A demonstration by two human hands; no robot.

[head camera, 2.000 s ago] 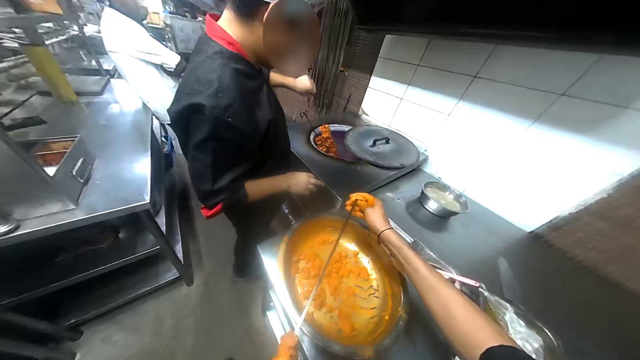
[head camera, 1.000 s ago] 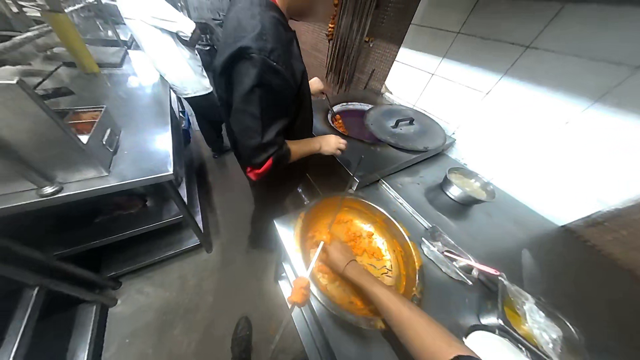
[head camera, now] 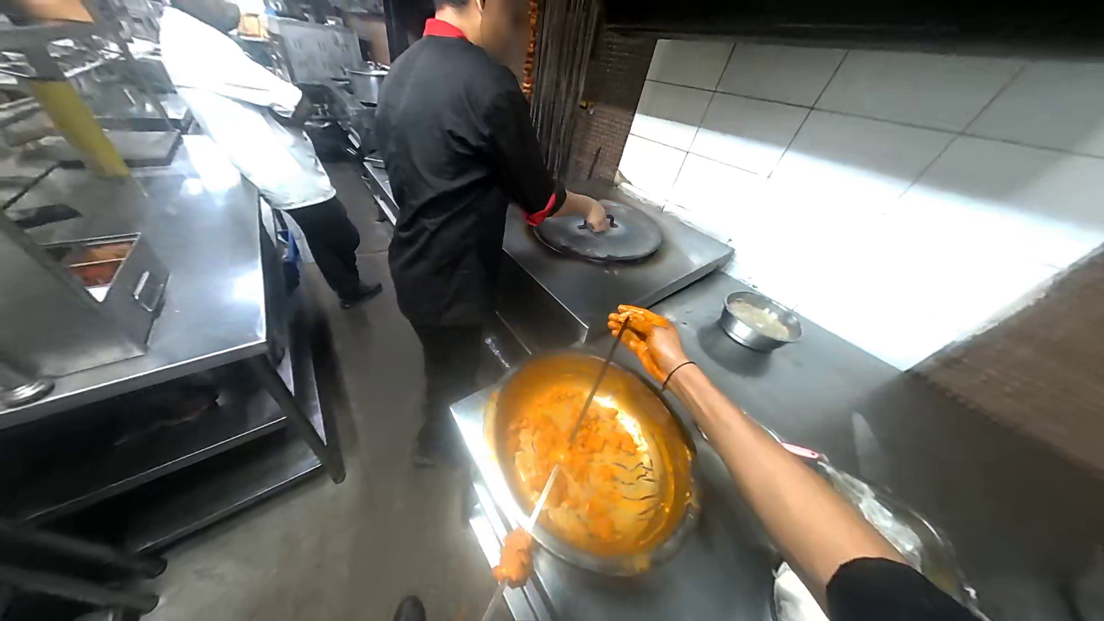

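My right hand (head camera: pixel 647 336), coated in orange marinade and with a dark band at its wrist, is raised at the far rim of a large metal bowl (head camera: pixel 681 500). Its fingers curl about what looks like an orange-coated piece of food at the tip of a thin metal skewer (head camera: pixel 542 502). The skewer slants down across the bowl, and one orange-coated chunk (head camera: pixel 515 558) is threaded on it near the bowl's near left rim. Orange marinated pieces (head camera: pixel 569 466) lie in the bowl. My left hand is out of sight, below the frame's lower edge.
Beyond the bowl, a person in black (head camera: pixel 457 172) holds the handle of a round metal lid (head camera: pixel 604 231). A small metal bowl (head camera: pixel 761 319) stands right of my hand, with clear plastic (head camera: pixel 871 509) nearer me. Left are a steel worktable (head camera: pixel 207 250) and a person in white (head camera: pixel 250 103).
My right hand has come up out of the bowl to the skewer's tip. The lid, earlier beside the round opening, now covers it, with the co-worker's hand on its handle.
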